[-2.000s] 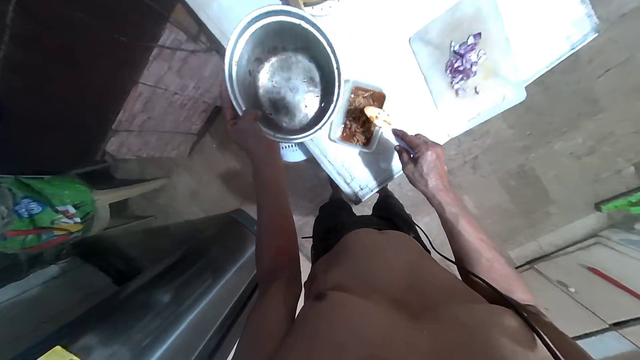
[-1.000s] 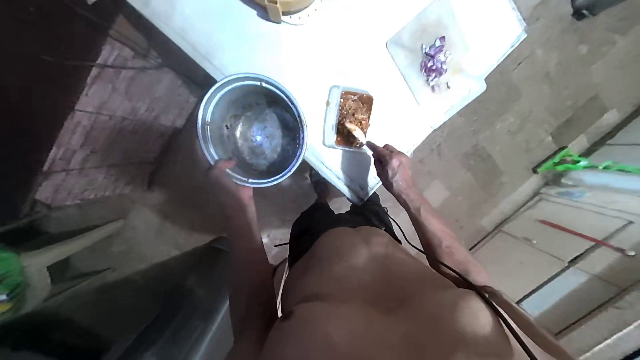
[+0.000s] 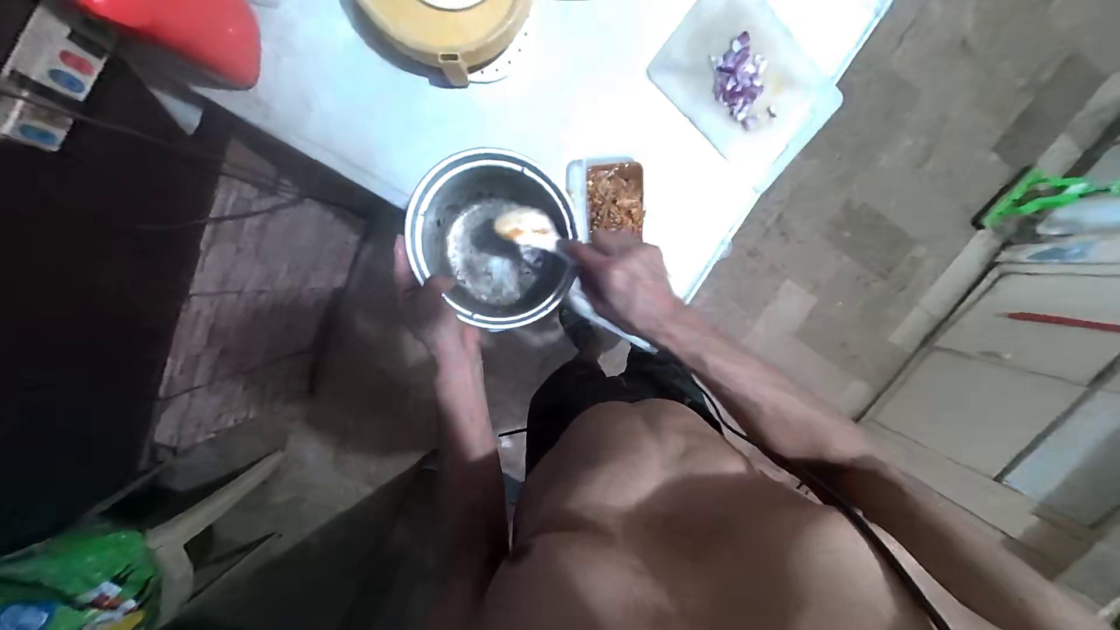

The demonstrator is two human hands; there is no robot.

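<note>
My left hand grips the near left rim of a round metal pot, its thumb over the edge. The pot's inside is wet, with some residue on the bottom. My right hand is shut on the handle of a spoon, whose pale bowl, smeared orange-brown, is over the pot's opening. Just right of the pot, a rectangular plastic container holds brown, shredded-looking food in sauce; my right hand hides its near end. Chopped red onion lies on a white cutting board farther right.
On the white table stand a yellow round lidded container at the back and a red object at the back left. A green bag is at the lower left. A green plastic item is at the right.
My right hand has moved the spoon from the food container to over the pot. The pot, held in my left hand, is now close beside the container. The view has shifted.
</note>
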